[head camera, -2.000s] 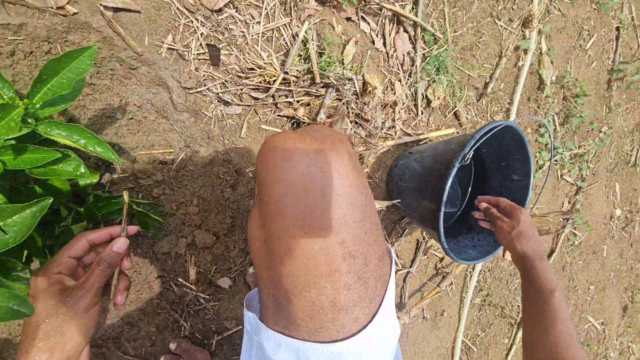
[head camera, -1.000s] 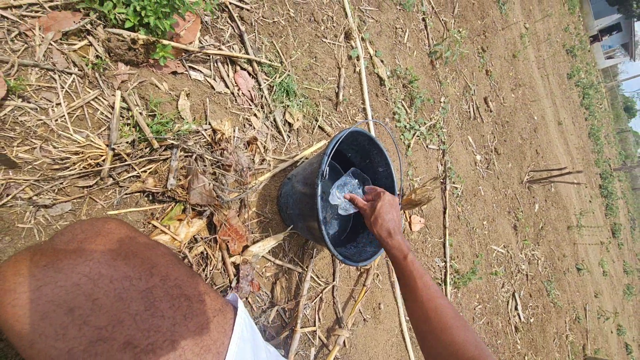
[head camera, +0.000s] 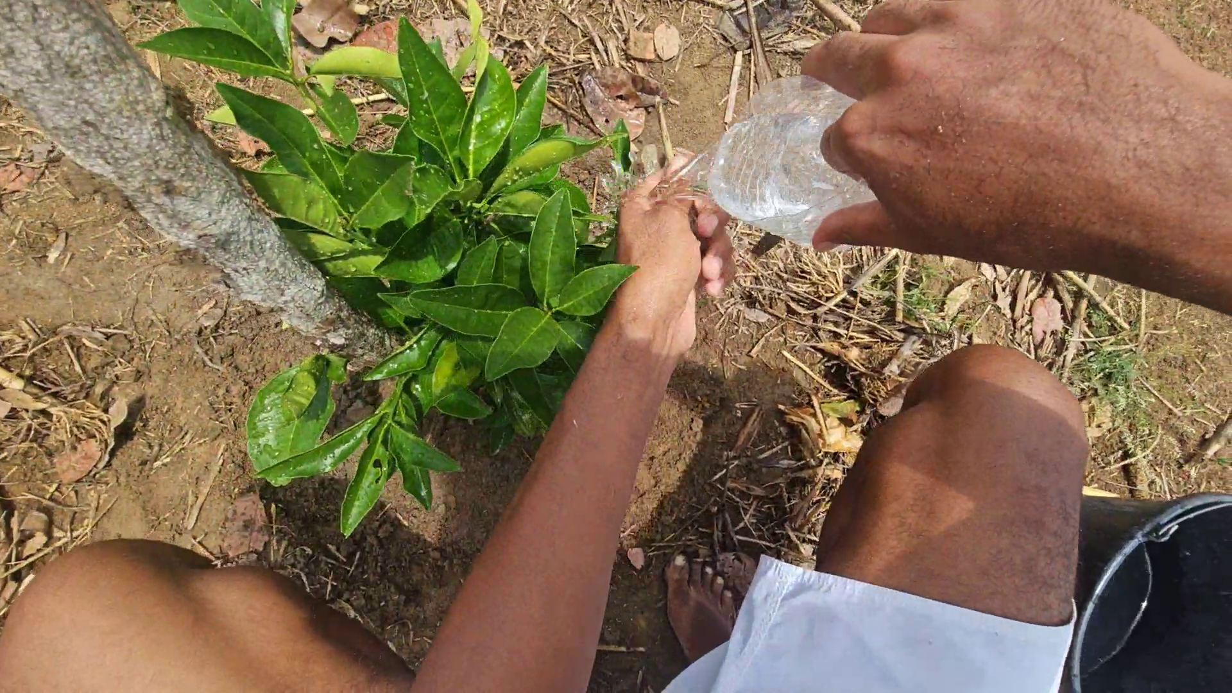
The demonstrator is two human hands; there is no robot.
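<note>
My right hand (head camera: 991, 125) comes in from the upper right and grips a clear plastic container (head camera: 784, 159), tilted to the left, with clear liquid running from its narrow end. Under that end is my left hand (head camera: 674, 226), fingers bent, at the right side of a leafy green plant (head camera: 462, 241). Whether the left hand holds the thin stick from before is hidden. A black plastic bucket (head camera: 1107, 549) with a wire handle stands partly in view at the lower right.
A grey tree trunk (head camera: 183, 183) slants down to the soil left of the leaves. Dry straw and dead leaves (head camera: 837, 366) cover the ground at the right. My bent knees and one bare foot (head camera: 703, 597) are below.
My right hand has moved from inside the bucket to above the plant's right side, bringing the clear container. Liquid now flows onto my left hand. The view has swung back to the plant.
</note>
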